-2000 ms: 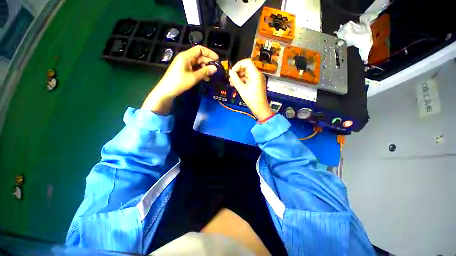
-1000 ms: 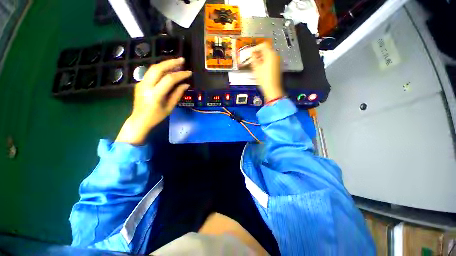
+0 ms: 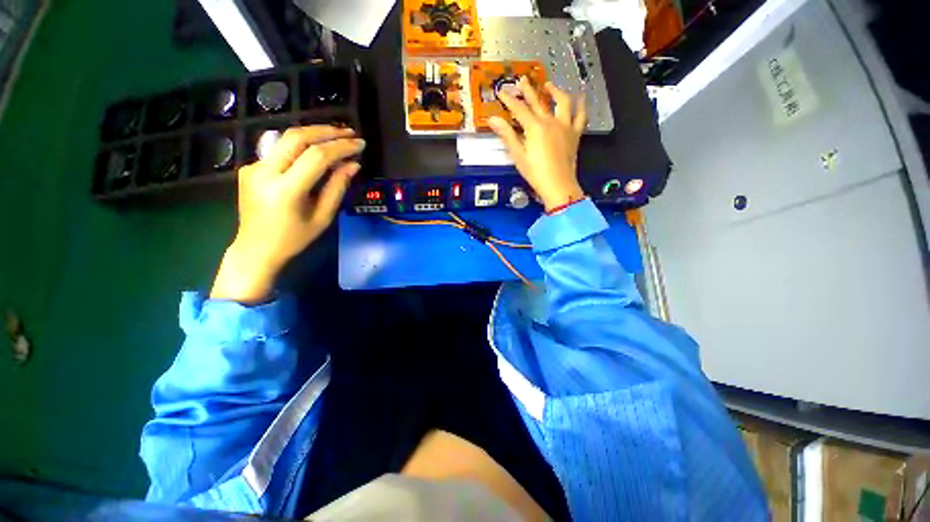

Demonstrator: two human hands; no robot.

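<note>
My right hand [image 3: 548, 140] is over the front right orange fixture nest [image 3: 481, 113]. Its forward fingertips touch a round unit [image 3: 505, 89] with a light face in that nest. Its thumb and other fingers are apart. My left hand [image 3: 286, 194] is over the front right part of the black parts tray [image 3: 148, 192], its fingers bent and apart from the thumb, with nothing seen in it. It partly covers the front right pockets. The tray holds several round units [image 3: 271, 96]. Two more orange nests [image 3: 436, 97] with dark centres sit on the silver drilled plate [image 3: 546, 51].
The black machine base [image 3: 632, 133] has a blue front with red displays and knobs. Orange cables [image 3: 507, 261] loop over the blue panel [image 3: 398, 255]. White paper [image 3: 347, 15] is behind the tray. A grey cabinet [image 3: 795, 255] stands at right, the green belt [image 3: 61, 306] at left.
My right hand has moved right from beside my left hand to the front right nest, where a round unit now sits. My left hand has moved left over the tray. The view has shifted.
</note>
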